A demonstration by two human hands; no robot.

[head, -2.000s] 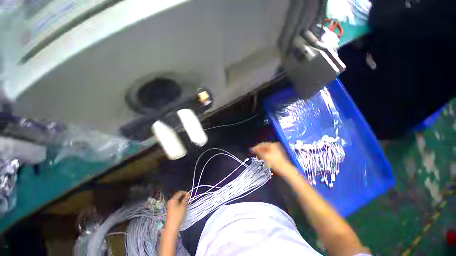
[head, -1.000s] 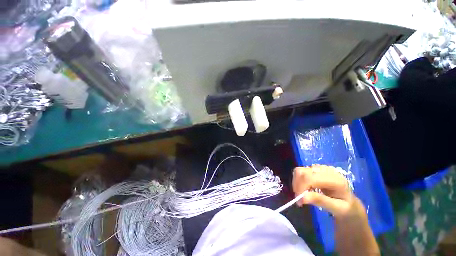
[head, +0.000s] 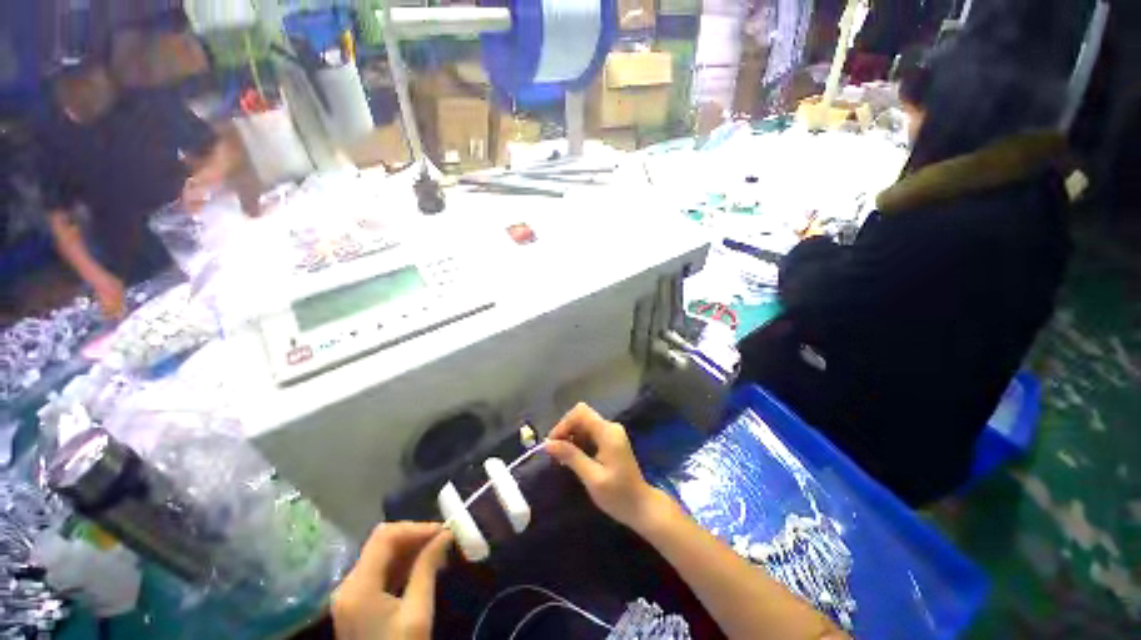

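My left hand (head: 390, 578) pinches a white cable at the left of the two white winding posts (head: 484, 506). My right hand (head: 598, 460) pinches the same white cable (head: 534, 451) at the right of the posts. The cable runs straight between my hands, across the posts. The posts stick out from the front of the off-white winding machine (head: 338, 465). A white cable bundle (head: 647, 621) shows at the bottom edge, mostly cut off, with thin loops beside it.
A blue tray (head: 895, 550) with coiled cables (head: 803, 563) lies at the right. The metal tying head (head: 692, 379) is at the machine's right end. A dark flask (head: 131, 500) and clear bags are at the left. A person in dark clothes (head: 920, 300) sits at the right, another stands far left.
The view has tilted up to the machine top. My hands first worked at the bundle, then pulled a cable out wide. Now both hold cable at the posts.
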